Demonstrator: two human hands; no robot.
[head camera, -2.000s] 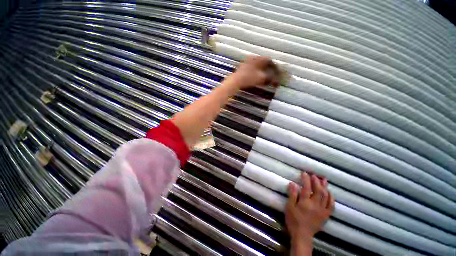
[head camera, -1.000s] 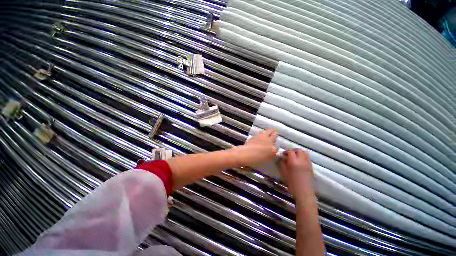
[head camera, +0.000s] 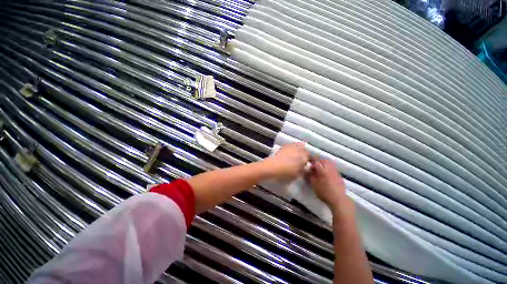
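Note:
A white pleated curtain panel (head camera: 356, 133) lies over the metal rods, its pleats running from upper left to lower right. My left hand (head camera: 289, 162), on an arm with a white sleeve and red cuff, pinches the panel's near edge. My right hand (head camera: 327, 180) is beside it, fingertips closed on the same edge, almost touching my left hand. The cloth below my hands is lifted off the rods and hangs loose and slack. My fingers partly hide the pinched cloth.
Shiny parallel rods (head camera: 111, 127) fill the left and bottom. Several clips with pale pieces sit on them, one (head camera: 204, 87) left of the panel and a dark one (head camera: 154, 156) nearer my sleeve. Dark and teal items show at the upper right.
My left hand came down from the upper pleats and off a clip to the near edge, beside my right hand. More of the near edge is now lifted. The clips left of the panel are uncovered.

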